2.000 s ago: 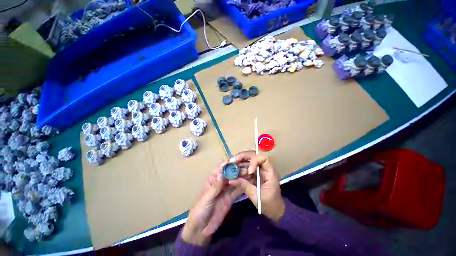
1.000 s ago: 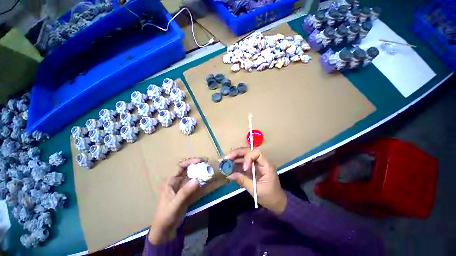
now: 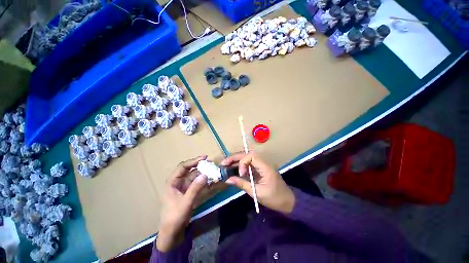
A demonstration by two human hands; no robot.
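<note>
My left hand (image 3: 181, 189) grips a lumpy white-grey body part (image 3: 210, 170) near the bench's front edge. My right hand (image 3: 265, 186) holds a dark round cap (image 3: 227, 173) against the body's right end, and also a thin pale stick (image 3: 247, 154) like a pen. The fingers hide part of the cap and how far it is seated. A red glue dish (image 3: 260, 133) lies just beyond my right hand. Several loose dark caps (image 3: 226, 82) lie on the right cardboard. White-grey bodies (image 3: 127, 136) stand in rows on the left cardboard.
Small white pieces (image 3: 270, 38) are heaped at the right cardboard's far edge. Purple-based pieces (image 3: 355, 41) stand beside a white sheet (image 3: 416, 49). A blue bin (image 3: 97, 77) and a heap of grey-white bodies (image 3: 33, 190) are at left. A red stool (image 3: 406, 164) is at right.
My left hand has picked up a body from beside the rows. The cap, earlier held facing up and then apart, is now against that body. The view has shifted slightly.
</note>
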